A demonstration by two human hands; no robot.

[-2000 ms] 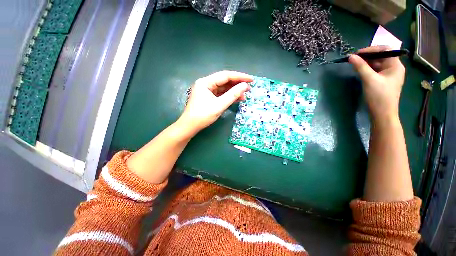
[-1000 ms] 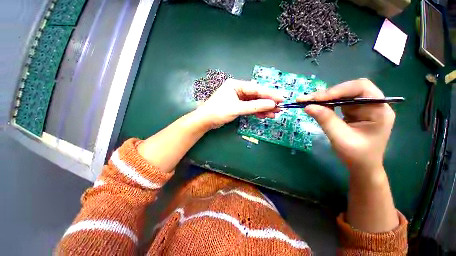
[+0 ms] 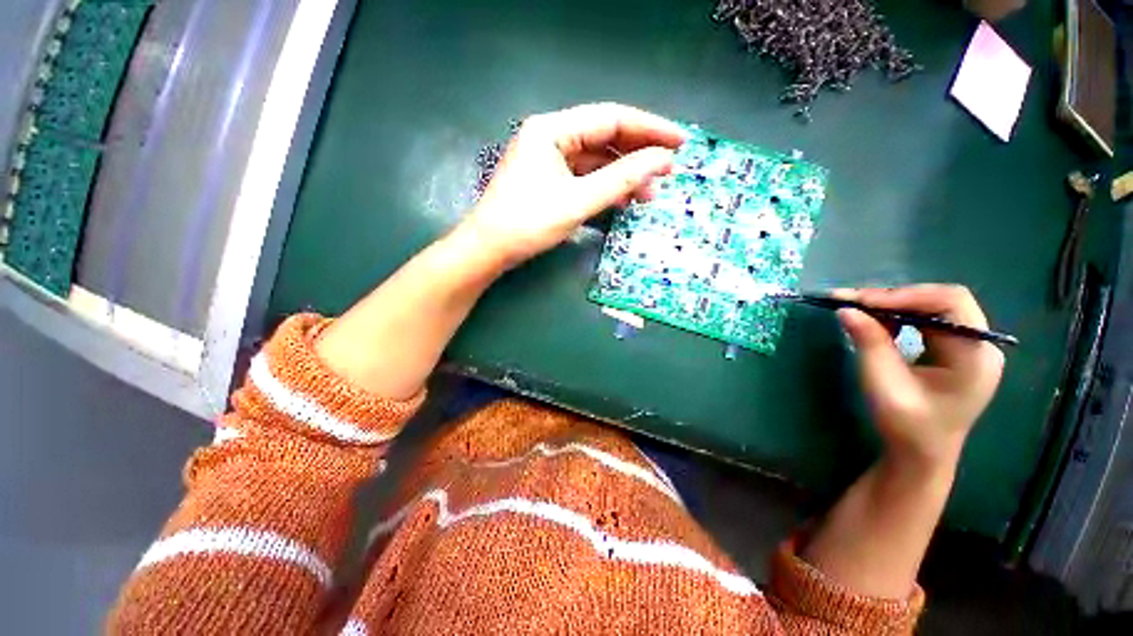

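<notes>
A green circuit board panel, dotted with white and dark parts, lies flat on the dark green mat. My left hand is at its upper left corner, thumb and forefinger close together at the edge; whether they grip the panel or a small part is unclear. My right hand holds thin black tweezers, their tip at the panel's lower right area. Whether the tip holds a component cannot be told. A small speckled pile of components is mostly hidden behind my left hand.
A larger grey-brown component pile lies at the far side. A pink-white card is right of it. A dark rectangle with a pale rim and slim-handled cutters or pliers lie far right. A framed tray with green panels stands left.
My hands have moved apart. The tweezers have moved from my left fingertips down to the panel's lower right. My left hand has moved back to the panel's upper left corner. The view has shifted slightly.
</notes>
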